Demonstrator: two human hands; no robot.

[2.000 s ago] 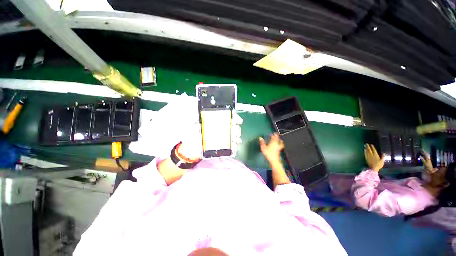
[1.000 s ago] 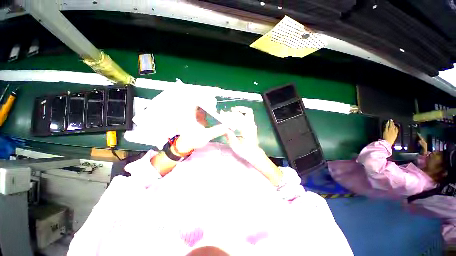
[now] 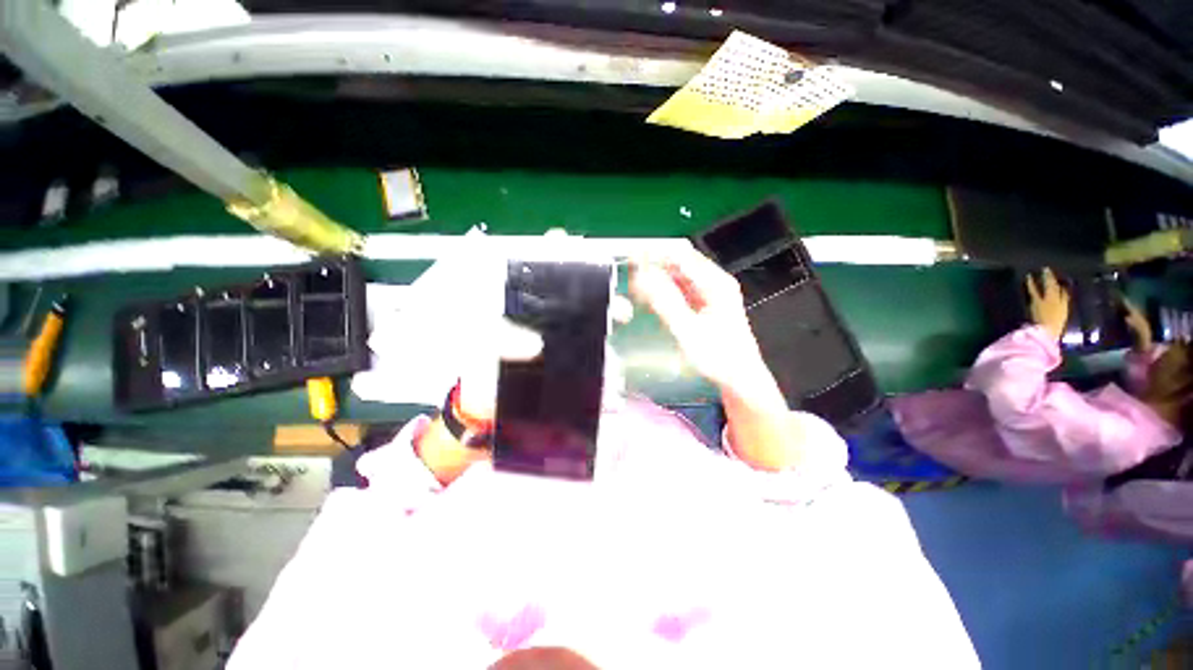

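Note:
A smartphone unit (image 3: pixel 552 380) is held up in front of my chest, long side upright, its dark glossy face toward me. My left hand (image 3: pixel 487 364) is shut on its left side, with the thumb on the dark face; the hand is overexposed. My right hand (image 3: pixel 690 304) is at the unit's upper right, fingers bent near the top corner. Glare hides whether its fingertips touch the unit. A white paper sheet (image 3: pixel 403 343) lies on the bench behind and left of the unit.
A black tray with glossy units (image 3: pixel 245 335) lies left; another black tray (image 3: pixel 814 327) lies slanted right. A small pale part (image 3: pixel 403 194) is on the green belt. A yellow sheet (image 3: pixel 752 89) hangs from the shelf. A person in pink (image 3: pixel 1034 380) works at far right.
The unit was seen nearly edge-on, tilted between both hands; now its dark face is toward me. Two seconds ago its other side, with a pale panel, showed and my right hand was beside the right tray.

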